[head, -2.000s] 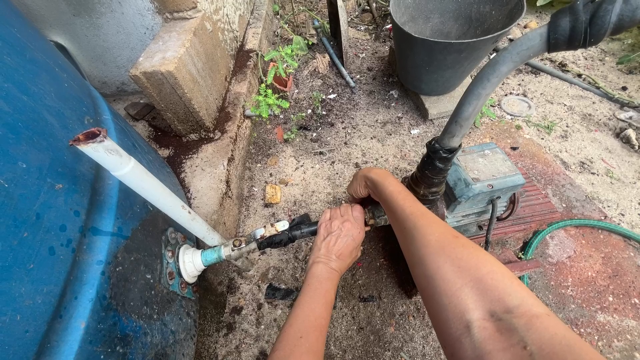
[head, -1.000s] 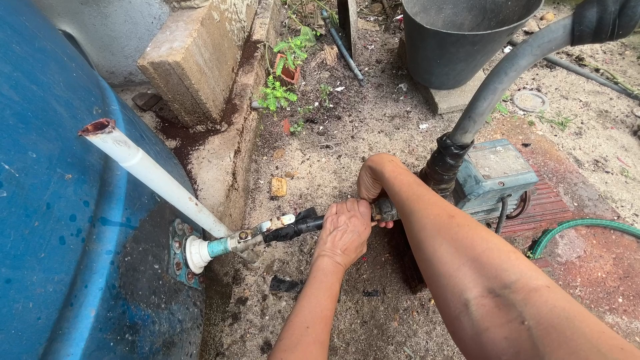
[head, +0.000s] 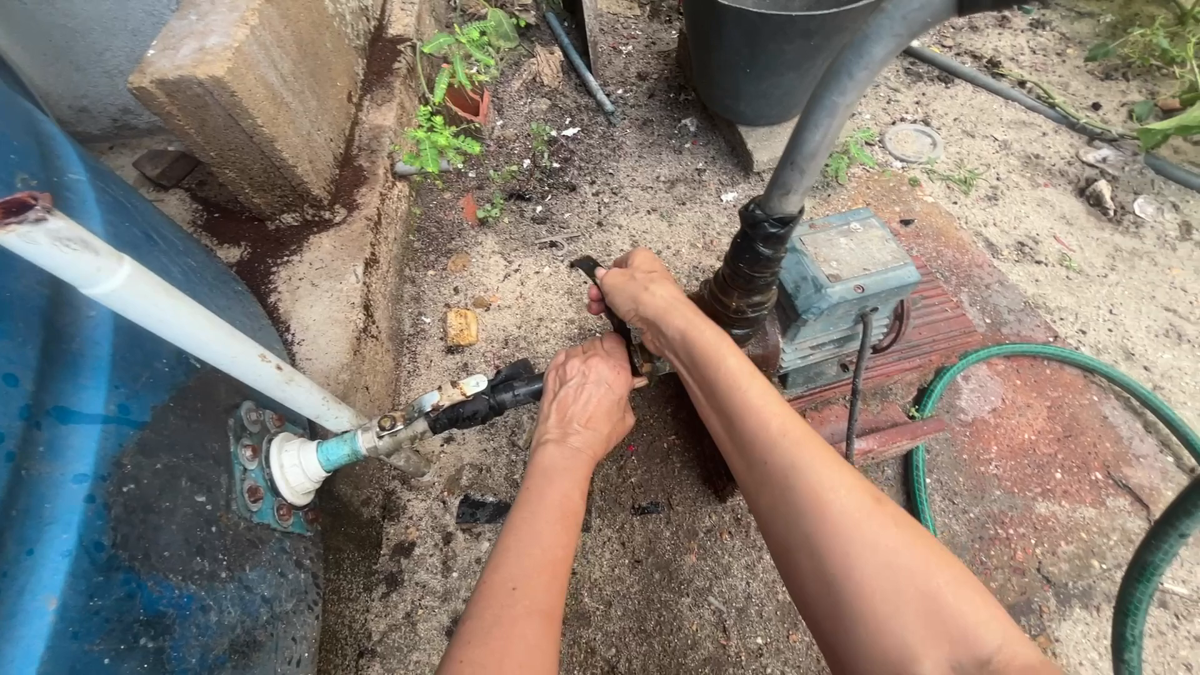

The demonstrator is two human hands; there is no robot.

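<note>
A black pipe [head: 525,388], partly wrapped in black material, runs from the valve [head: 398,429] beside the blue tank [head: 178,412] toward the electric pump [head: 848,272]. My left hand [head: 589,394] grips this pipe near its pump end. Just above and to the right, my right hand [head: 642,295] pinches a black rubber-like strip [head: 614,314], which slants from the pipe up past its fingers. My hands hide part of the joint and the strip's lower end. Black wrapping [head: 745,272] also covers the foot of the thick grey hose [head: 844,103] at the pump.
A white pipe [head: 178,314] leans beside the tank. A concrete block [head: 248,103] stands at upper left, and a black bucket [head: 769,61] at the top. The green hose [head: 1050,352] curves at right. Black scraps [head: 483,510] lie on the sandy ground.
My right hand has moved up from the pipe joint and now holds a black strip drawn out from it. My left hand stays on the pipe.
</note>
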